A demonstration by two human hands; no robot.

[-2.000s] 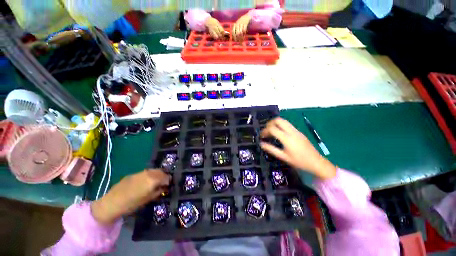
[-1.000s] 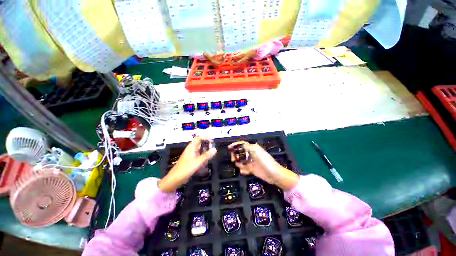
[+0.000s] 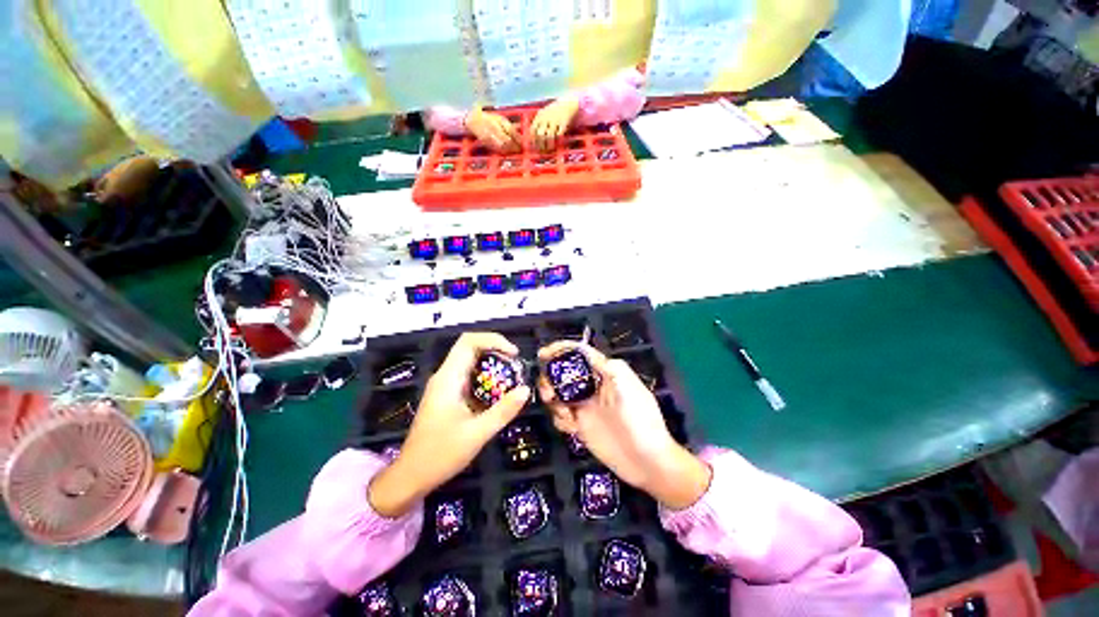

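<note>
My left hand (image 3: 453, 407) holds a smartwatch (image 3: 494, 378) whose lit screen shows coloured icons. My right hand (image 3: 615, 424) holds another smartwatch (image 3: 571, 376) with a lit purplish screen. Both watches are held up side by side, without straps, above the black foam tray (image 3: 488, 472). Watches with lit screens sit in the tray's nearer pockets. Some far pockets hold no watch. My hands and sleeves hide part of the tray.
Two rows of lit units (image 3: 491, 242) stand on the white board (image 3: 723, 223). Beyond, a person's hands work over a red tray (image 3: 527, 183). A pen (image 3: 750, 365) lies right. Left are tangled cables (image 3: 293, 229) and a pink fan (image 3: 77, 474). Paper sheets (image 3: 416, 54) hang overhead.
My hands first left the tray's sides and came together over its far part, each with a watch. Since then the screens have turned towards me and show lit. The view has shifted.
</note>
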